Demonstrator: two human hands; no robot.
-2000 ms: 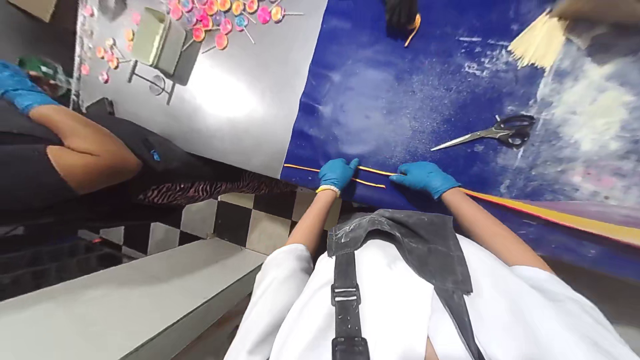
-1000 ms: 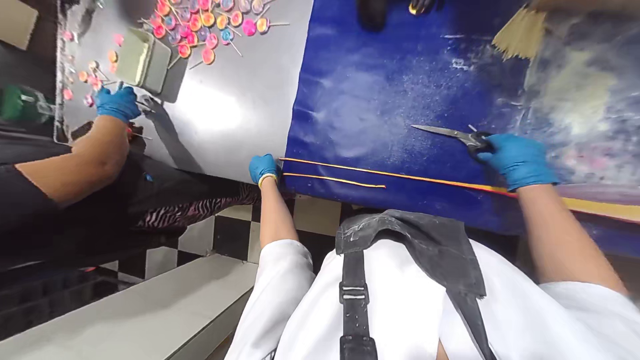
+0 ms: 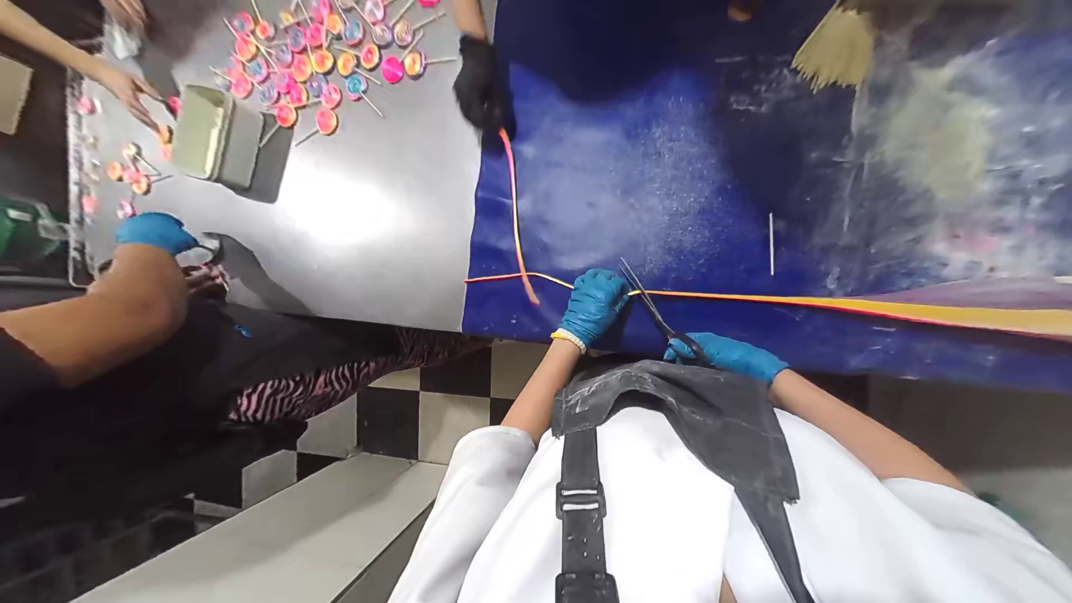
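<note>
My left hand (image 3: 596, 303), in a blue glove, is closed around a thin orange-yellow candy rope (image 3: 737, 296) near the edge of the blue table covering. The rope widens into a yellow and red band at the right. My right hand (image 3: 727, 355), also gloved in blue, grips black-handled scissors (image 3: 649, 303); their blades meet the rope just right of my left hand. A pink and yellow candy strand (image 3: 514, 209) hangs from a co-worker's black-gloved hand (image 3: 481, 88) and crosses the rope's left end.
Many lollipops (image 3: 321, 60) lie on the metal table (image 3: 402, 251) at the upper left, beside a rectangular container (image 3: 219, 138). Co-workers' hands are near it. A white stick (image 3: 772, 243) lies on the blue covering (image 3: 611, 167), and a bundle of pale sticks (image 3: 836, 48) is at the top right.
My right hand has picked up the scissors and brought them left to the rope. My left hand has moved right from the blue covering's left edge. A co-worker's black-gloved hand now holds a strand.
</note>
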